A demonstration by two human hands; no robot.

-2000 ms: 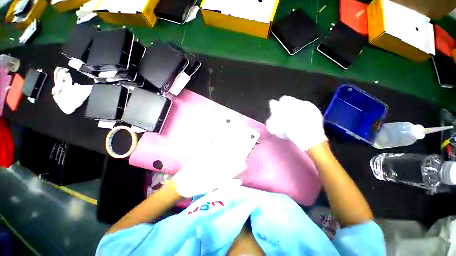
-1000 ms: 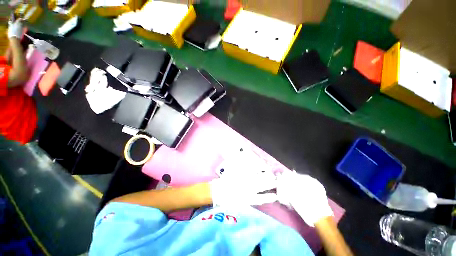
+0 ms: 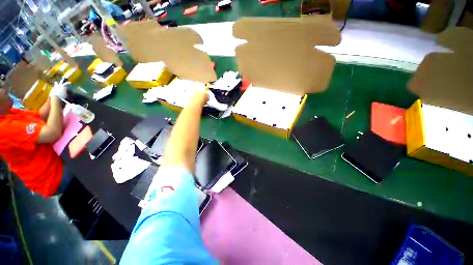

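My left arm reaches forward over the stacked black devices (image 3: 215, 164) to the conveyor. My left hand (image 3: 213, 99), in a white glove, is by a black device between two yellow boxes. A white piece (image 3: 228, 82) is just beyond the hand. The fingers blend into the white things around them, so I cannot tell whether they hold anything. My right hand is not in view. The pink mat (image 3: 249, 227) shows at the bottom, partly behind my left sleeve.
Yellow boxes (image 3: 269, 114) with raised brown lids stand on the green conveyor. Black devices (image 3: 317, 137) and a red-orange sleeve (image 3: 389, 123) lie there too. A crumpled white cloth (image 3: 127, 161) is left of the stack. A blue bin (image 3: 428, 248) is bottom right. A person in red-orange (image 3: 31, 142) stands left.
The view has tilted up and shifted. My left hand has gone from the white piece on the mat out to the conveyor. My right hand has left the picture. A white piece now shows among the boxes.
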